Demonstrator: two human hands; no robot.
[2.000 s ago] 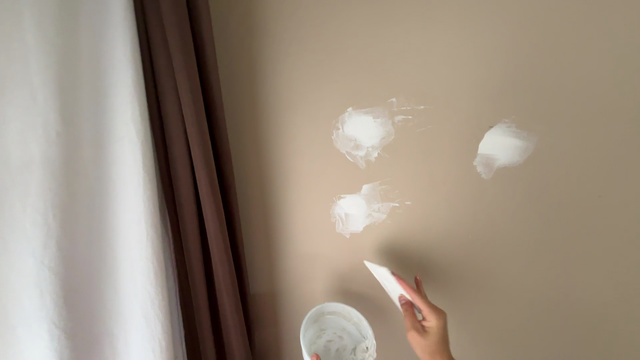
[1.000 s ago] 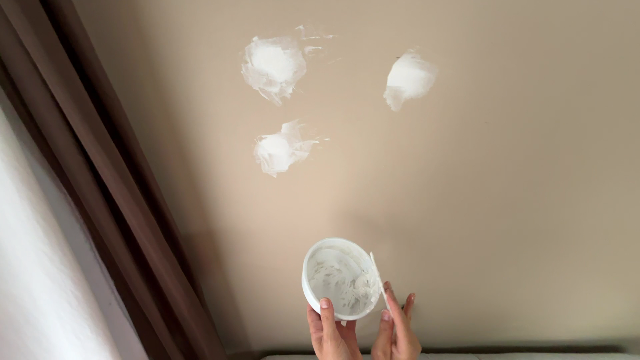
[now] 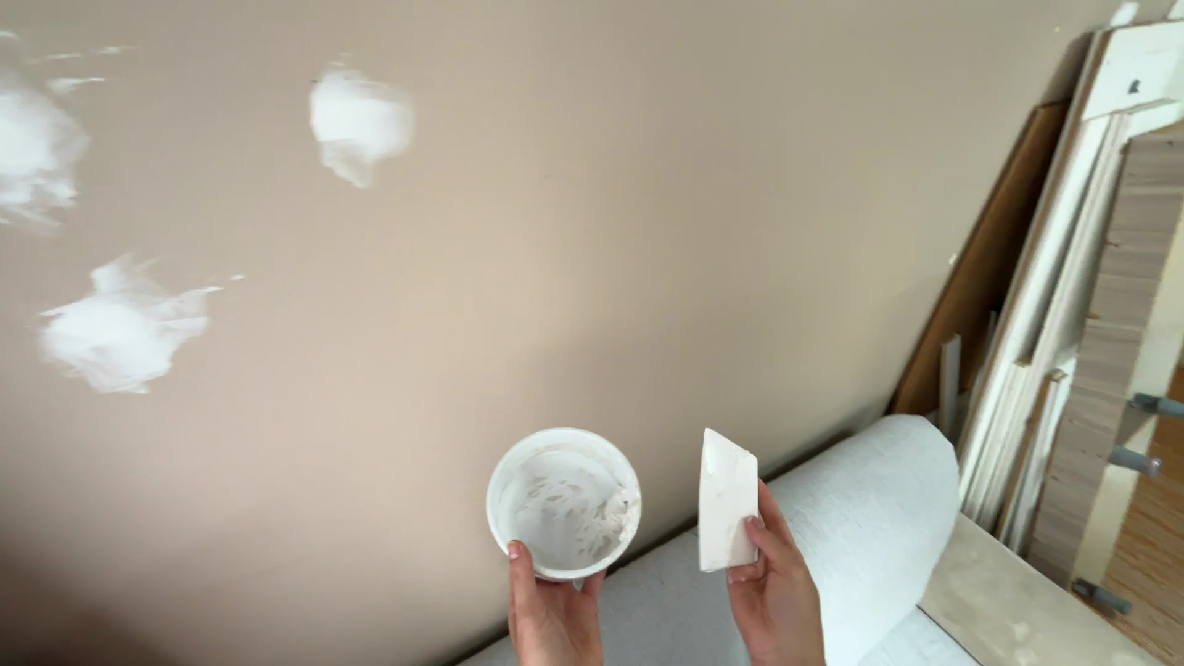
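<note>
My left hand [image 3: 550, 615] grips a round white plastic tub [image 3: 564, 504] from below, thumb over its rim. White filler smears the tub's inside, with a thicker lump at the right wall. To the right of the tub, apart from it, my right hand [image 3: 779, 583] holds a flat white filling spreader [image 3: 727, 504] upright by its right edge. White filler patches mark the beige wall [image 3: 555, 231]: one at upper centre-left [image 3: 361, 125], one lower left [image 3: 125, 328] and one cut off by the left edge [image 3: 32, 148].
A sofa with a pale grey-blue cover [image 3: 860, 527] stands along the wall's foot. Boards and panels [image 3: 1045, 305] lean against the wall at the right. Beside them a wood-grain panel [image 3: 1101, 370] has grey metal legs or fittings [image 3: 1136, 461] near it.
The spreader, at the tub's rim one second ago, is now clear of it to the right. The view has swung right, bringing in the sofa and leaning boards.
</note>
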